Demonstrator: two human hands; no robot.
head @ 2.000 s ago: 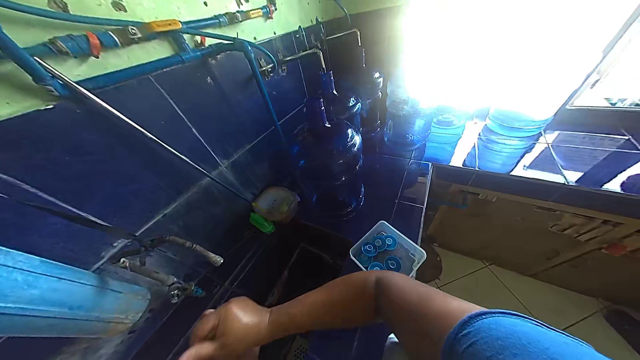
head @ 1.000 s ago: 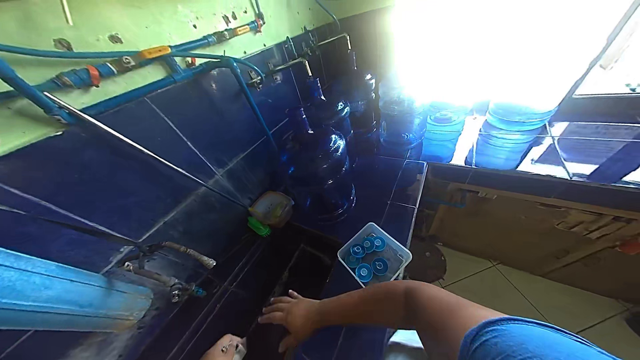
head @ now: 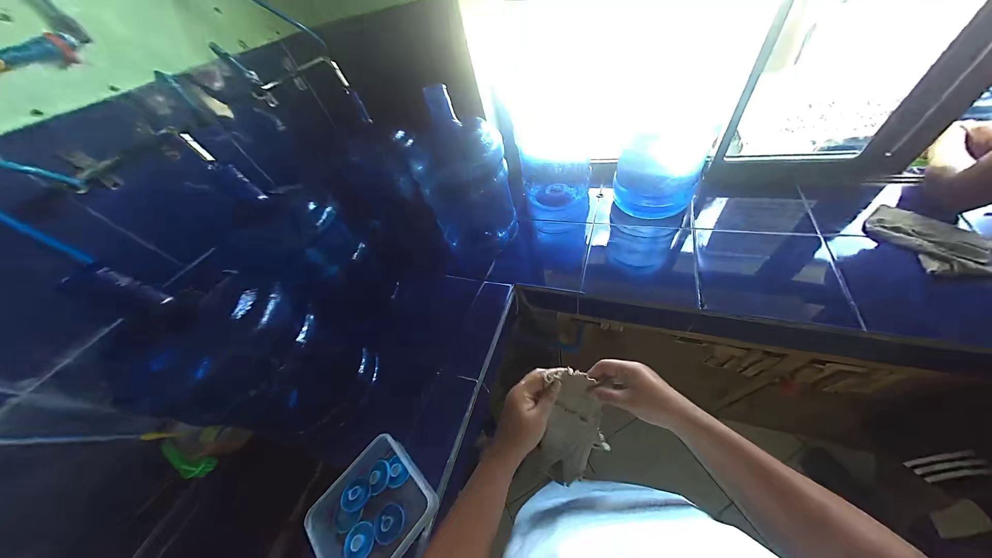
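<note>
A frayed grey-brown cloth (head: 573, 426) hangs between my two hands, over the floor beside the counter. My left hand (head: 531, 407) pinches its upper left edge, and my right hand (head: 626, 385) grips the upper right corner. To the left of them, a clear plastic tub (head: 424, 508) holds several blue bottle caps (head: 390, 523) on the dark blue tiled counter. Large blue water bottles stand at the back left, one (head: 467, 178) of them near the corner; others are dim in shadow. Two paler blue bottles (head: 655, 182) are by the bright window.
Metal filling spouts (head: 198, 147) project from the left wall. Another person's hand (head: 949, 155) is at the far right, near a folded grey cloth (head: 930, 236) on the tiled ledge (head: 759, 256). The counter edge runs close to my left forearm. A green item (head: 190, 463) lies at lower left.
Both hands have moved from the dark basin area at the left to over the floor, and now hold a cloth. The view has swung to the right.
</note>
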